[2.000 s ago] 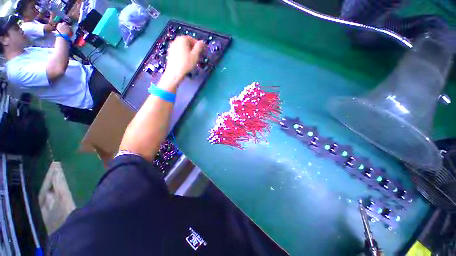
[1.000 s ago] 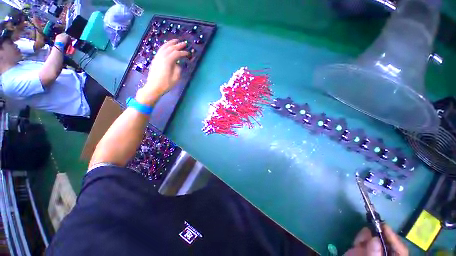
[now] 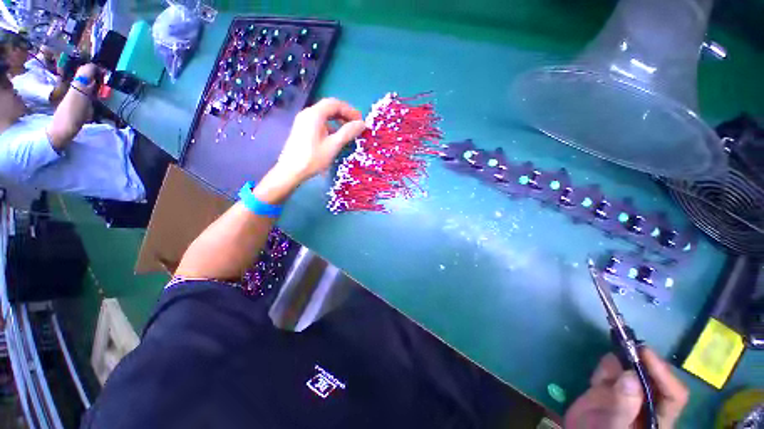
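Observation:
My left hand [image 3: 322, 138] is at the left edge of a fanned pile of red lead wires [image 3: 389, 151] with white ends. Its thumb and index finger are together at the pile; whether they pinch a wire cannot be made out. My right hand [image 3: 628, 390] is at the lower right, shut on the soldering iron [image 3: 618, 323], whose tip points up and left, near the short row of parts. Small dark parts [image 3: 587, 204] with green spots stand in a long row right of the pile, with a shorter row [image 3: 638, 273] below it.
A black tray [image 3: 226, 159] with finished parts lies at the upper left. A clear fume hood [image 3: 620, 117] hangs over the right side. A yellow sponge [image 3: 714, 353] is at the lower right, below a fan guard [image 3: 720, 205]. An open cardboard box [image 3: 180, 219] is at the left. Another worker [image 3: 67, 151] sits beyond.
My left hand has moved from the tray right to the wire pile. My right hand has come into view on the soldering iron and moved slightly up. The whole view has shifted.

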